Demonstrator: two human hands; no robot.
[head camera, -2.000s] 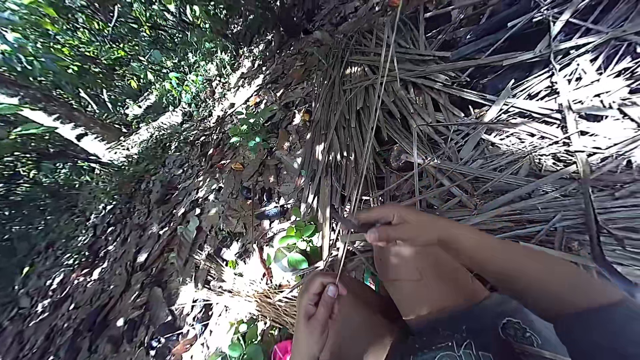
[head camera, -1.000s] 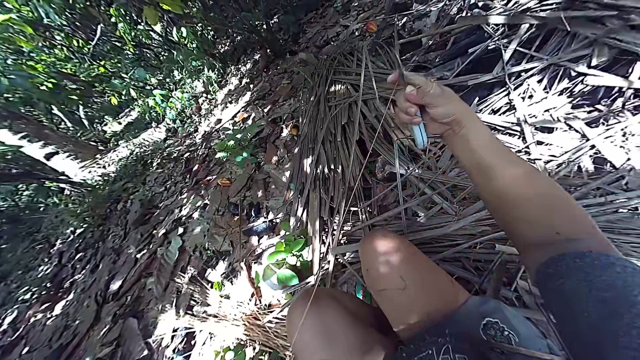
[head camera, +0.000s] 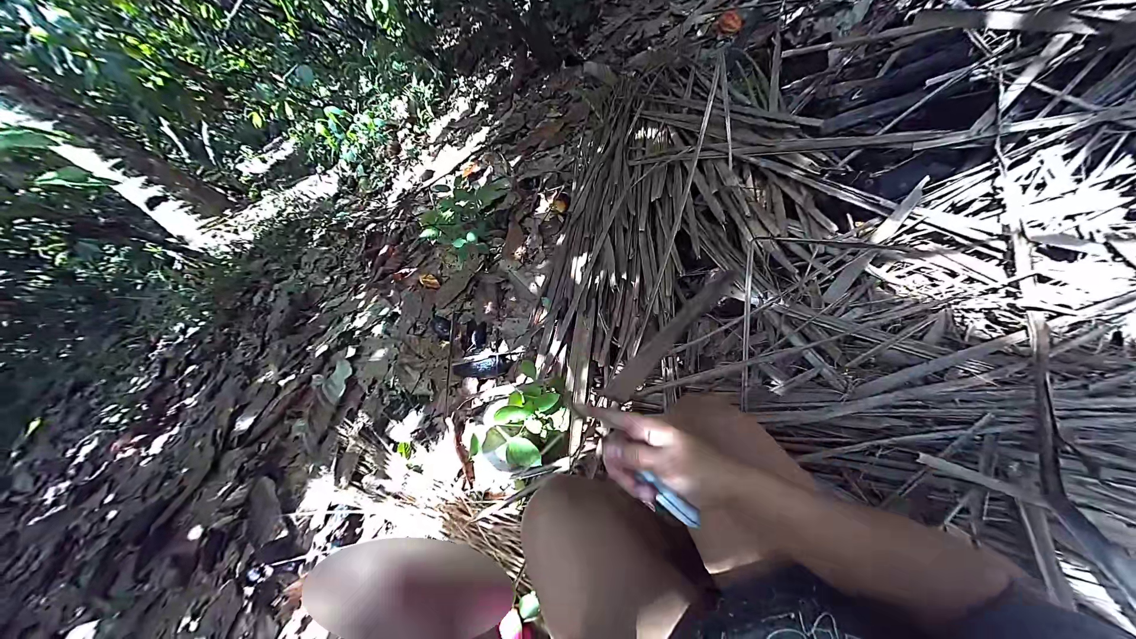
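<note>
My right hand (head camera: 652, 461) is closed around the light-blue handle (head camera: 667, 499) of what looks like a knife, just above my bent knees. Its index finger points left. A long dark, flat piece (head camera: 670, 342) slants up and right from beside the fingers; motion blur hides whether it is the blade or a dry leaf strip. Beyond the hand lies a thick layer of dry, narrow palm-like leaves (head camera: 639, 204). My left hand cannot be made out; a blurred oval patch covers the lower left of my lap area.
A small green-leaved plant (head camera: 524, 426) grows left of my right hand. Dead leaves (head camera: 222, 426) cover the ground on the left. A dark stick (head camera: 1043, 399) lies across the dry leaves at right. A trunk (head camera: 133, 169) and green bushes stand at upper left.
My right hand first moved up and away over the dry leaves, then came back down to near my knees, still with the light-blue handle. My left hand, visible earliest beside my knee, has left view.
</note>
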